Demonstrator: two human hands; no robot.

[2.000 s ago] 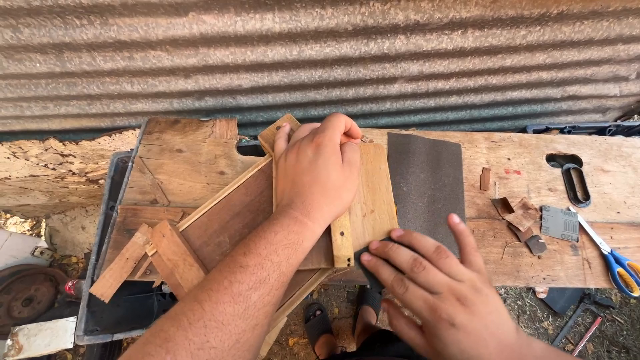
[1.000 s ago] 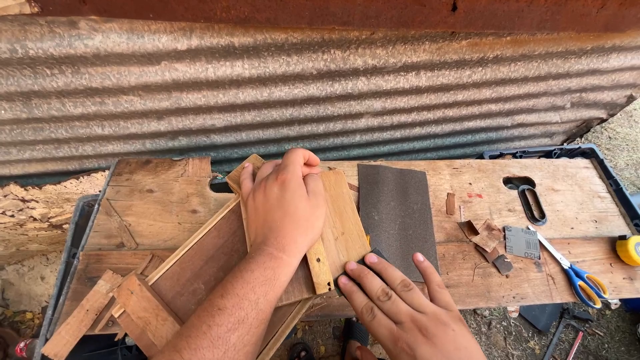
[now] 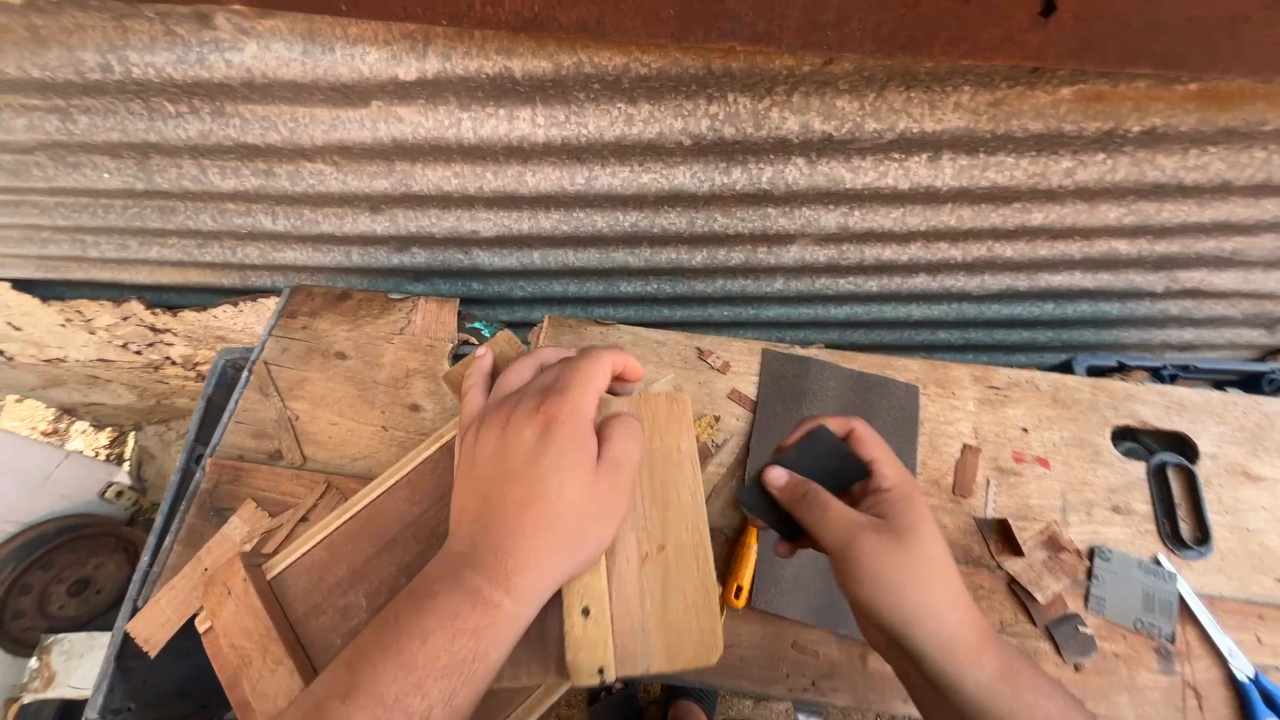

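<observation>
My left hand (image 3: 545, 455) presses down on a pale wooden board (image 3: 665, 540) with a narrow strip along its left side that has dark holes. That board rests over a wooden frame with a brown panel (image 3: 365, 560). Pinched between the thumb and fingers of my right hand (image 3: 860, 510) is a small piece of dark sandpaper (image 3: 815, 475), raised over a large dark sheet of sandpaper (image 3: 840, 400) on the workbench. An orange tool handle (image 3: 740, 570) shows between the board and the sheet.
On the wooden workbench (image 3: 1060, 420) at right lie torn sandpaper scraps (image 3: 1040, 565), a grey printed piece (image 3: 1133, 592), scissors (image 3: 1215, 630) and a black oval ring (image 3: 1180, 505). Wood offcuts (image 3: 200, 570) lie at left. Corrugated metal sheeting (image 3: 640, 200) stands behind the bench.
My right hand has lifted away from the board's lower right corner, and the small dark sandpaper now shows plainly in it. The orange handle has come into sight. My left hand stays on the board.
</observation>
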